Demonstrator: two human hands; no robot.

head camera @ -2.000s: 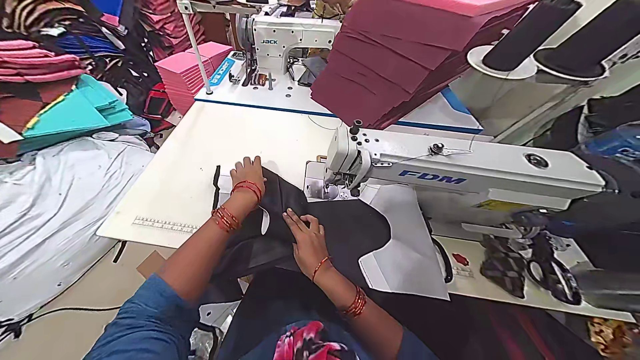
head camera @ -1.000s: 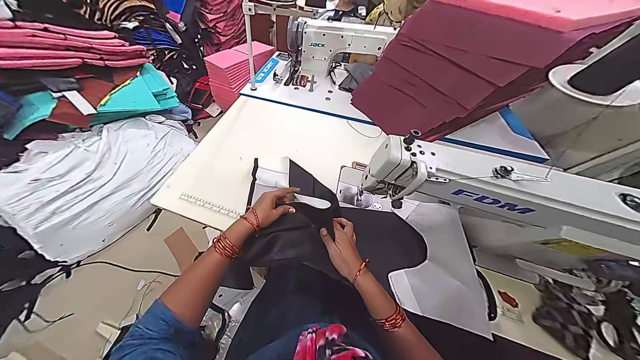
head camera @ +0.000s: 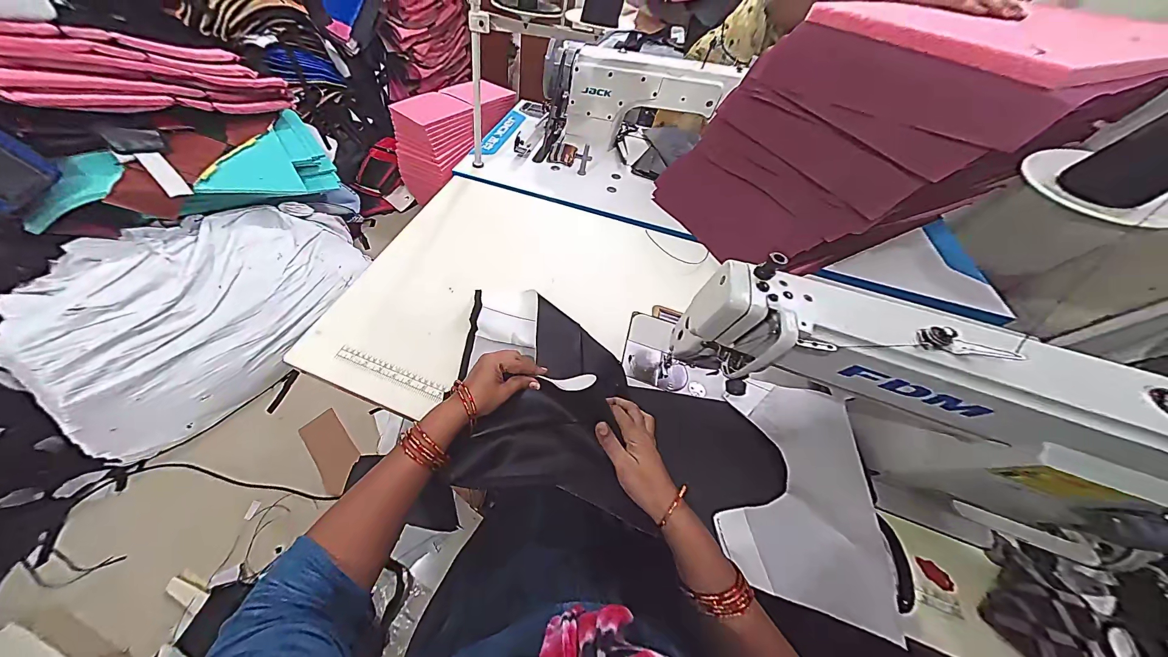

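Observation:
Black sheet material point(head camera: 703, 447) with a white backing point(head camera: 821, 511) lies over the table edge, in front of the FDM sewing machine point(head camera: 739, 319). My left hand point(head camera: 497, 381) pinches the black material beside a curved opening point(head camera: 573, 382) that shows white. To the right of that opening, my right hand point(head camera: 634, 452) rests on the material with its fingers a little apart, left of and nearer to me than the machine's head. A white piece with a black edge strip point(head camera: 497, 324) extends beyond my left hand. The needle area is partly hidden by the machine head.
A ruler scale point(head camera: 392, 370) runs along the left front of the white table point(head camera: 511, 246). Behind it stands a Jack sewing machine point(head camera: 639, 87). Maroon sheets topped with pink foam point(head camera: 821, 137) lean at the back right. White cloth point(head camera: 173, 319) lies left. Another person's hand point(head camera: 990, 7) touches the foam.
My left hand has moved from lying on the far part of the black material to pinching it by the curved opening. The view has shifted left.

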